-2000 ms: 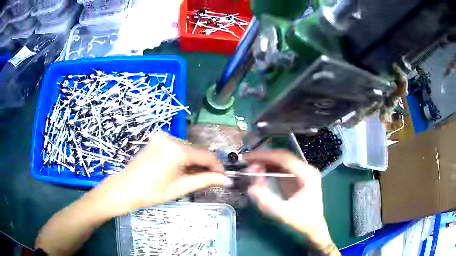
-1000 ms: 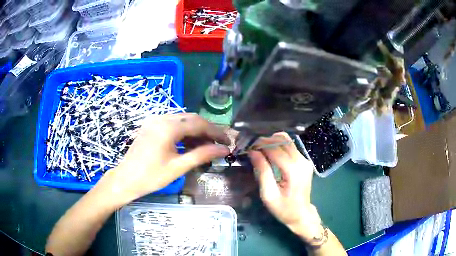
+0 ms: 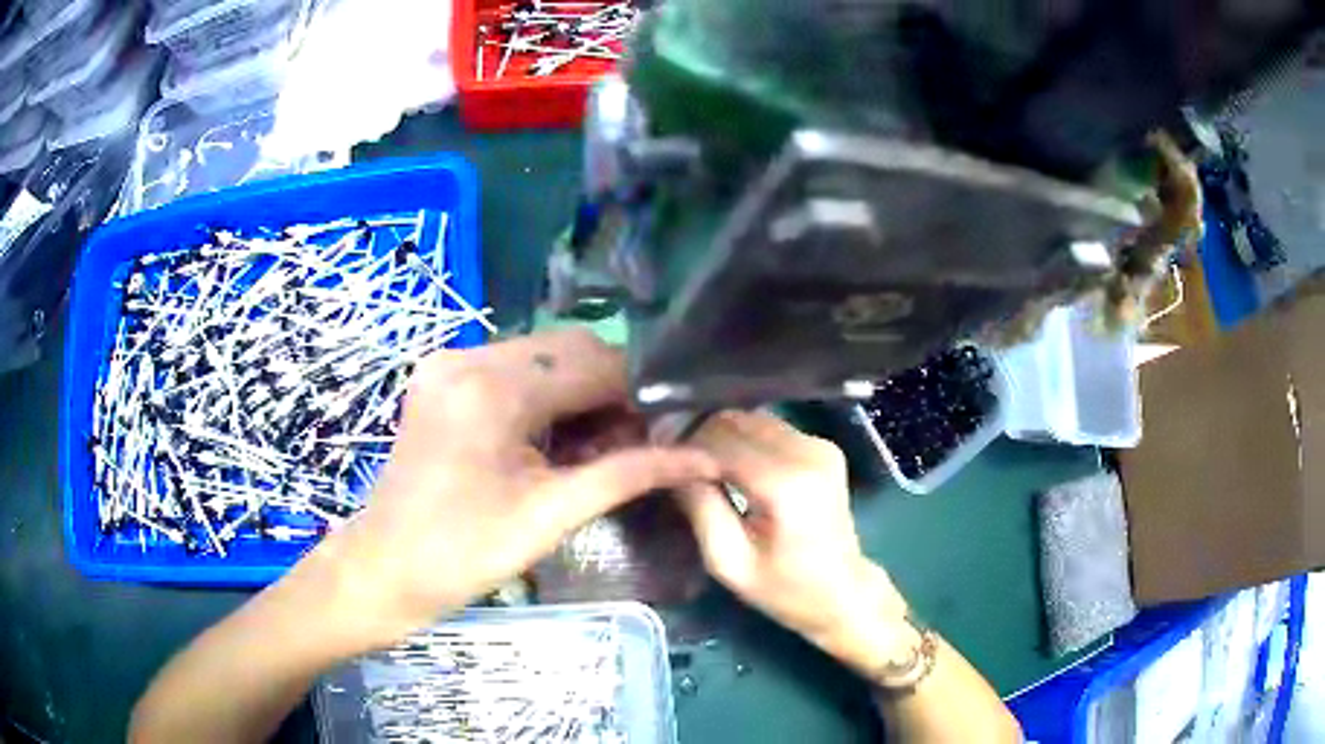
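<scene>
My left hand (image 3: 487, 465) reaches over the worn press base plate (image 3: 618, 560), its thumb and fingertips meeting my right fingertips under the metal guard plate (image 3: 901, 284). What the left fingertips hold is hidden. My right hand (image 3: 792, 531) is closed, with a small bright bit of a thin rod (image 3: 738, 502) showing between its fingers; the rest of the rod is hidden. The fixture and punch are covered by the fingers and the plate. The clear tub of white rods (image 3: 657, 683) lies just in front of the base plate.
A blue tray (image 3: 84, 364) heaped with black-ended rods is at left. A red tray (image 3: 531, 105) is at the far edge. A tub of black caps (image 3: 930, 414), an empty translucent tub (image 3: 1097, 385), a grey block (image 3: 1086, 567) and a cardboard box (image 3: 1221, 480) are at right.
My hands have come together at the fixture, and the rod in my right hand is now mostly hidden. The view has shifted, so trays and guard plate sit differently in the picture.
</scene>
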